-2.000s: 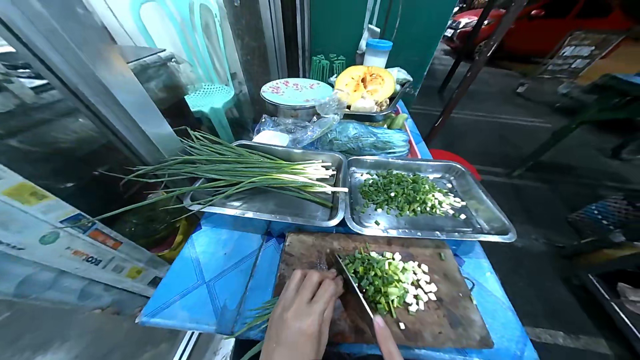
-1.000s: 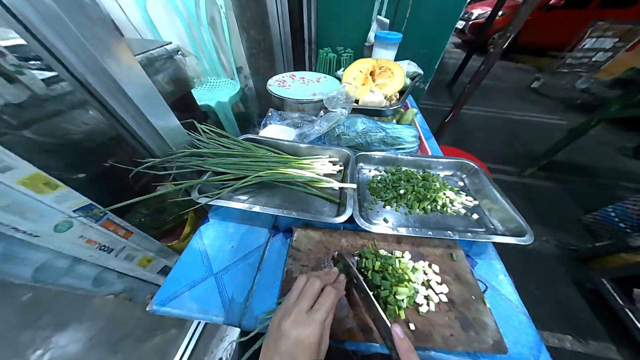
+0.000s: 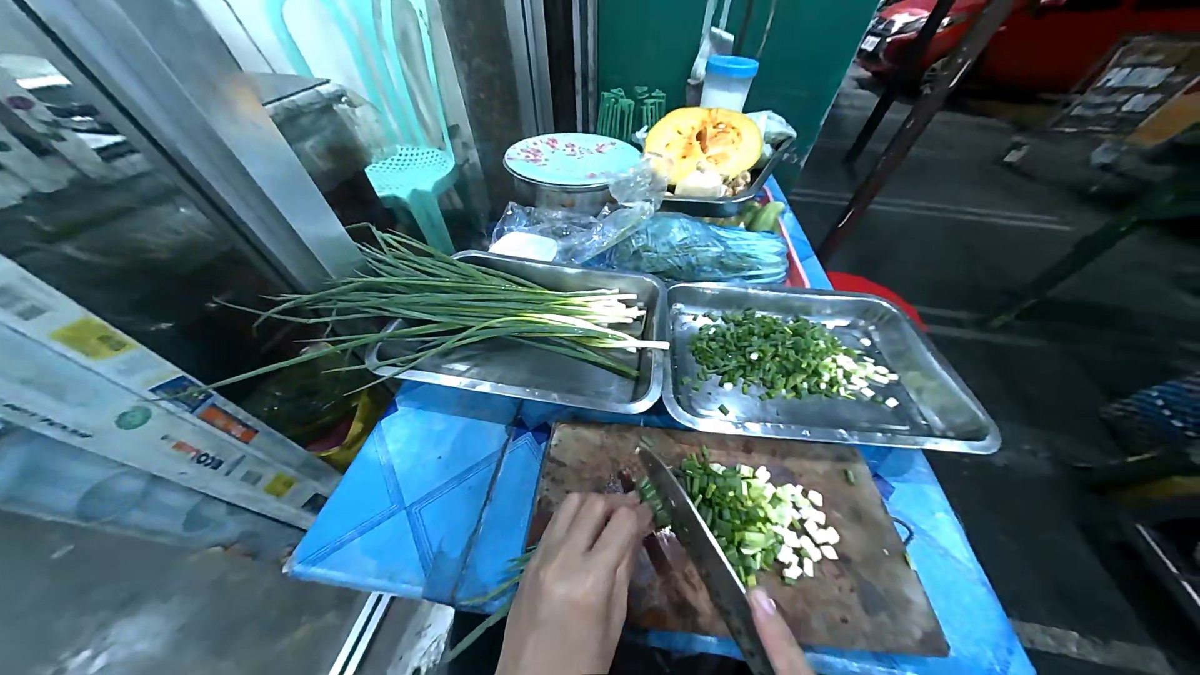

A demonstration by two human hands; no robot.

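Observation:
My left hand presses a small bunch of spring onions onto the wooden cutting board, the green ends trailing past the board's left edge. My right hand, mostly below the frame, holds a kitchen knife, one finger along its blade. The blade lies between my left fingertips and a heap of chopped spring onions, green and white. Behind the board, whole spring onions rest in the left metal tray, and more chopped ones are in the right metal tray.
Blue patterned covering lies under the board. Beyond the trays are plastic bags, a pot with a flowered lid, a halved squash and a blue-lidded container. A green plastic chair stands back left, a metal frame at left.
The knife has shifted beside the held bunch, its angle changing between frames. My left hand stays on the bunch, and both trays look unchanged.

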